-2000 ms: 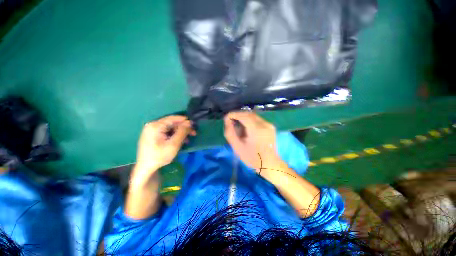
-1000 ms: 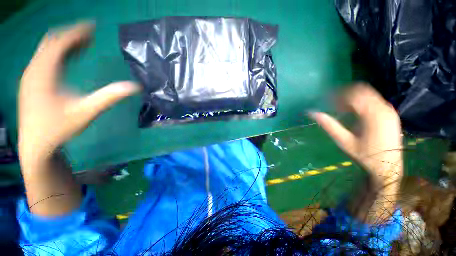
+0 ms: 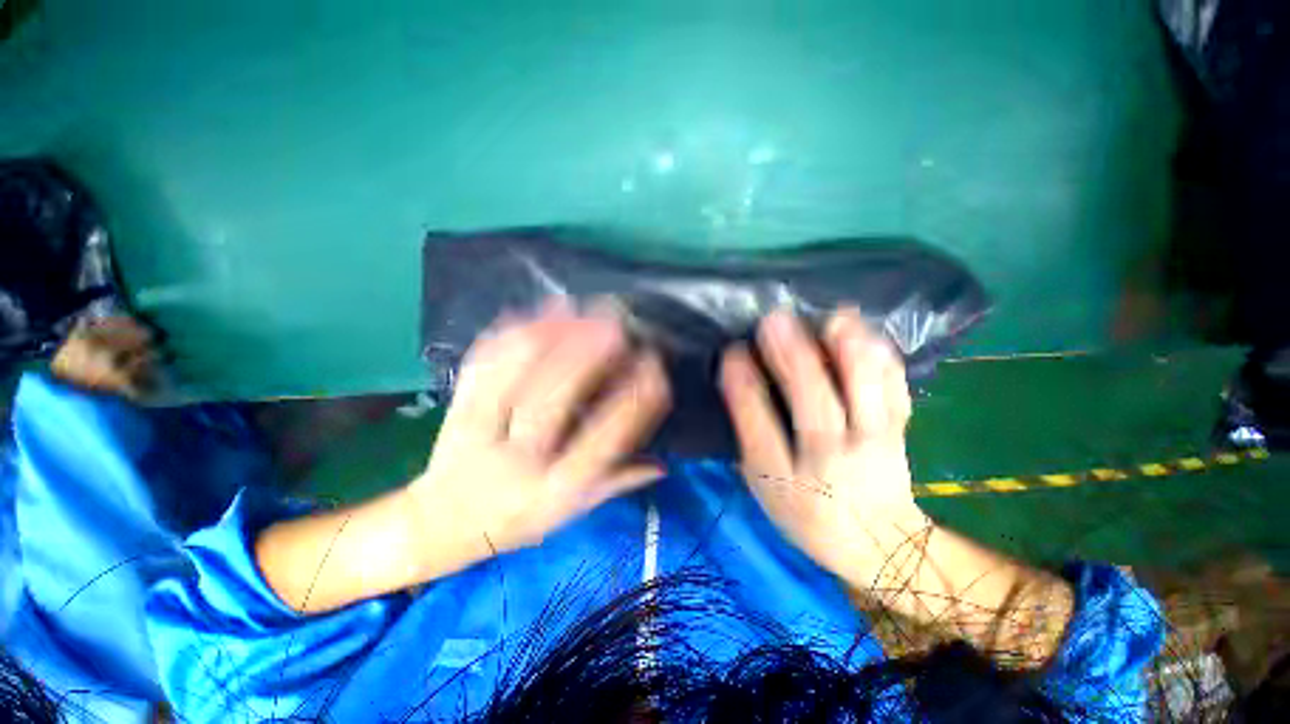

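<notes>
A black poly mailer (image 3: 693, 269) lies across the near edge of the green bench top in front of me, wider than my two hands together. It looks narrow from front to back. My left hand (image 3: 545, 410) rests on its near left part, fingers bent and blurred. My right hand (image 3: 828, 410) rests on its near right part with the fingers spread. Both palms face down, and the hands cover much of the mailer's near side. The frames do not show whether the fingers grip the plastic.
A neighbouring worker's hand (image 3: 111, 354) and light-blue sleeve are at the left, beside another black bag (image 3: 54, 255). Black plastic (image 3: 1245, 142) stands at the right edge. A yellow-and-black line (image 3: 1047, 481) crosses the green floor below the bench edge.
My hands were apart in the air on both sides of a mailer lying flat; now both are on a black mailer at the bench edge. The black heap at right shows less.
</notes>
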